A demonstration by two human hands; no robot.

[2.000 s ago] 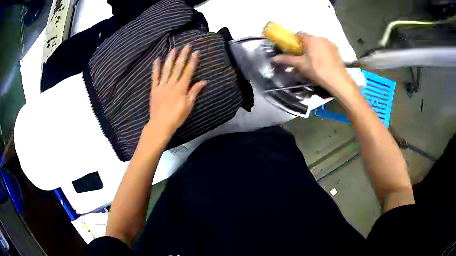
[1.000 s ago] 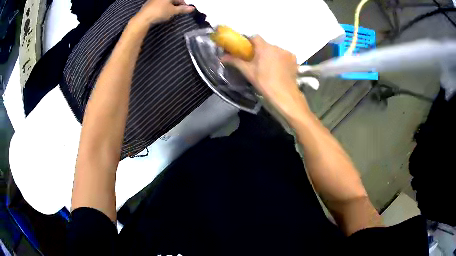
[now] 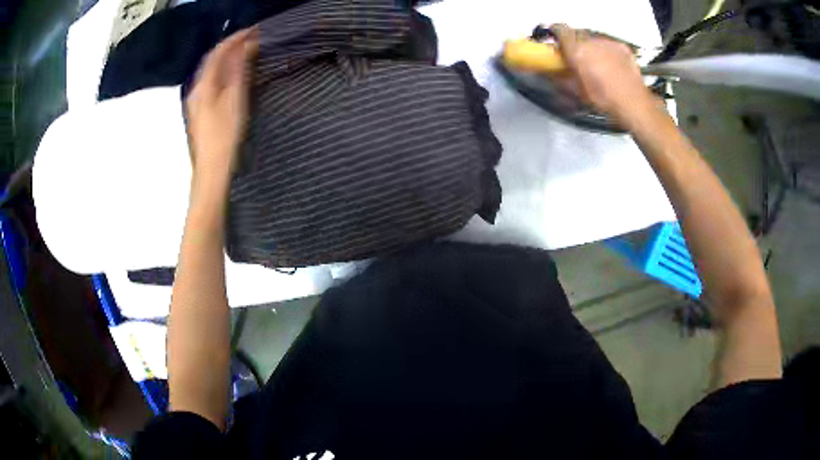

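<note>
The pinstriped lining (image 3: 360, 153) of a black garment lies spread over the white pressing board (image 3: 108, 180), with a ruffled black edge (image 3: 485, 144) at its right. Plain black cloth (image 3: 166, 49) lies beyond it at the upper left. My left hand (image 3: 220, 99) is blurred at the garment's left edge; whether its fingers grip the cloth cannot be told. My right hand (image 3: 602, 72) is on the yellow-orange handle of the steam iron (image 3: 575, 103), which is on the white table cover, right of the garment and apart from it.
A white covered hose (image 3: 746, 70) runs from the iron to the right. A light-blue slotted plastic stool or basket (image 3: 674, 256) stands below the table at right. A blue-framed bin (image 3: 54, 314) and a printed sheet (image 3: 135, 346) are at lower left.
The iron was on the garment's right part a second ago and is now off it, further right. My left hand has moved from the garment's far side to its left edge. The view has shifted.
</note>
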